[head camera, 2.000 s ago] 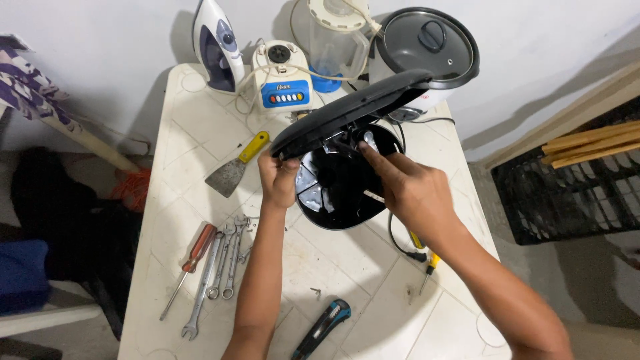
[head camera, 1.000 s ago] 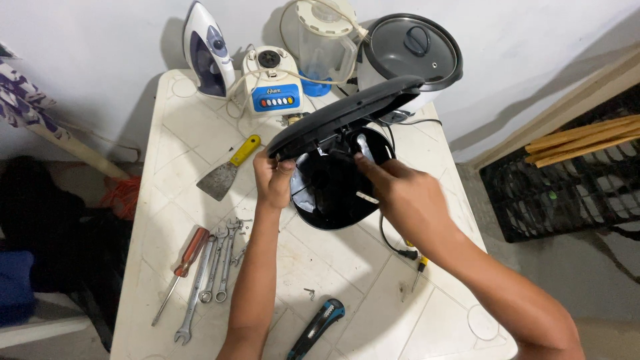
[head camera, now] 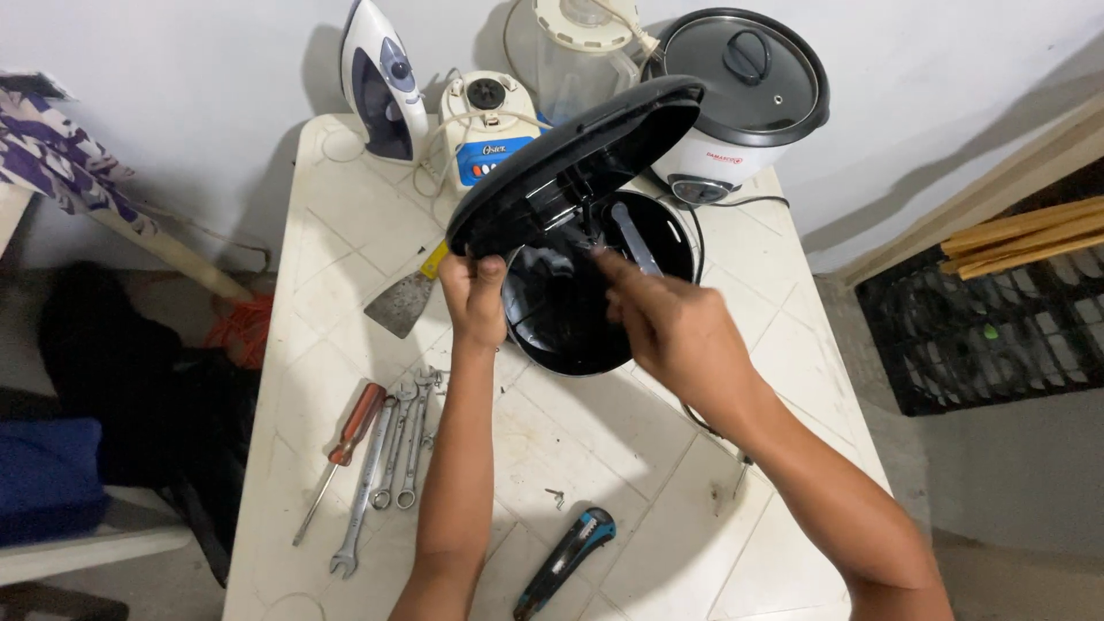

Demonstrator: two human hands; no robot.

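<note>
My left hand (head camera: 474, 297) grips the lower left edge of a black plastic cover (head camera: 578, 155), which is tilted up over a round black appliance housing (head camera: 565, 323). My right hand (head camera: 668, 323) is at the inside of the housing, its index finger pointing to the parts near the middle where cover and housing meet. Whether its fingertips hold anything is hidden by blur. A grey strip (head camera: 634, 237) lies inside the housing, just beyond the right fingers. A scraper (head camera: 405, 297) with a yellow handle lies left of my left hand, partly behind it.
Left on the table (head camera: 319, 250) lie a red-handled screwdriver (head camera: 355, 427) and several wrenches (head camera: 371, 483). A utility knife (head camera: 565, 561) and small screws (head camera: 556, 496) lie in front. An iron (head camera: 384, 90), a blender base (head camera: 487, 129), a blender jar (head camera: 582, 65) and a rice cooker (head camera: 733, 95) stand behind.
My right index finger has shifted slightly among the inner parts of the housing. My left hand has kept its hold on the tilted cover.
</note>
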